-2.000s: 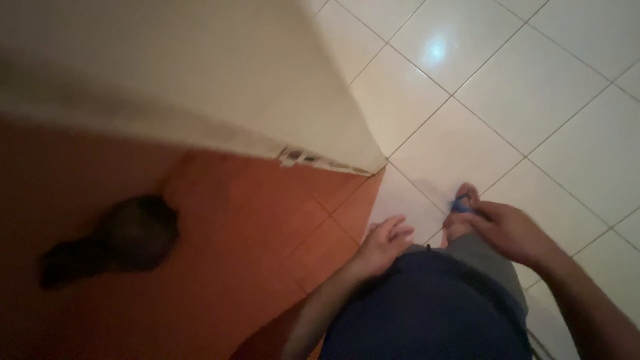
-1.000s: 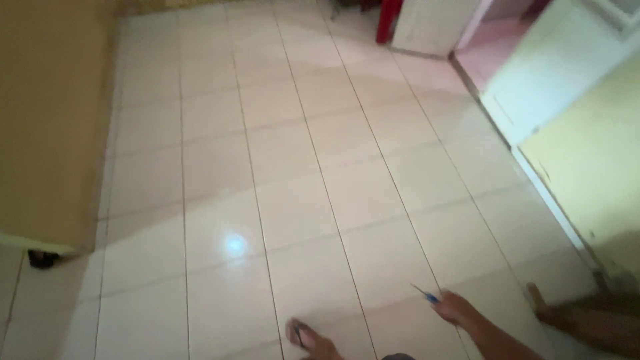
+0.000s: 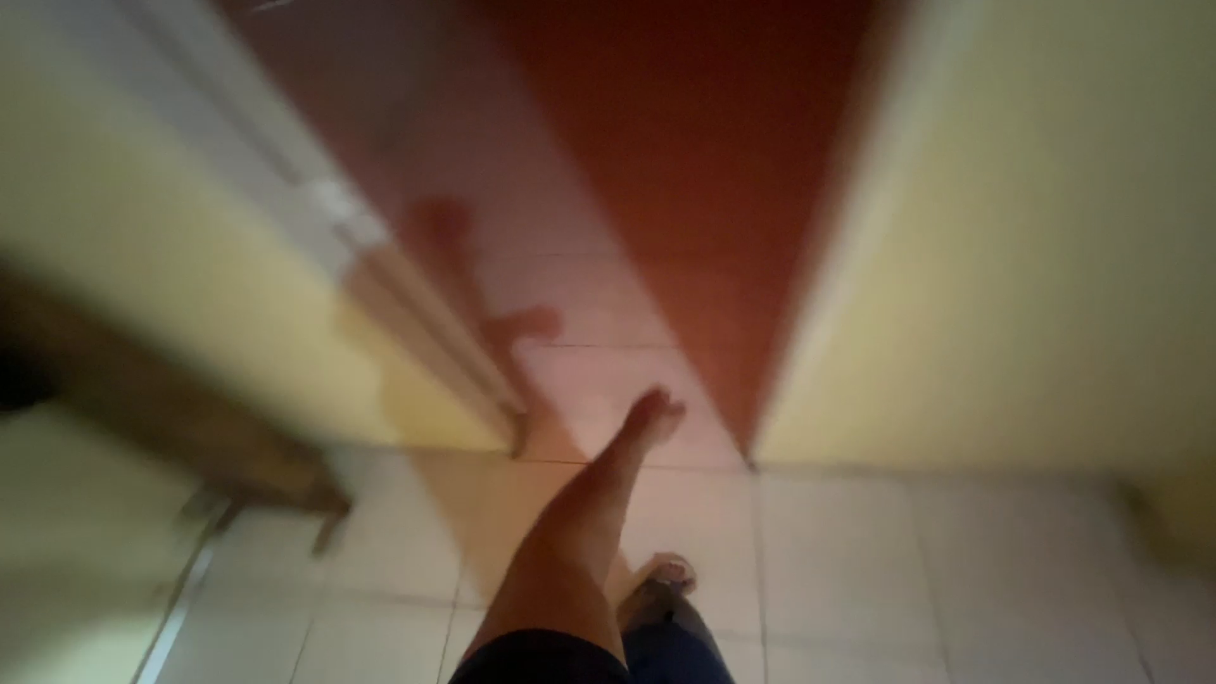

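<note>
My left hand [image 3: 655, 413] is stretched forward over the tiled floor near a doorway, at the end of a bare forearm with a dark sleeve. It is small and blurred; its finger pose and anything in it cannot be made out. Below it, a foot in a sandal [image 3: 673, 573] shows beyond a dark trouser leg. My right hand is out of view.
Ahead is a doorway with a white frame [image 3: 332, 204] on the left and a yellow wall [image 3: 1026, 266] on the right. Reddish shade and an arm-shaped shadow lie across the opening. A brown wooden piece [image 3: 190, 408] juts in at left.
The view has swung from the open tiled floor to a doorway. My right hand, seen a second ago with a small blue-handled tool, has left the view.
</note>
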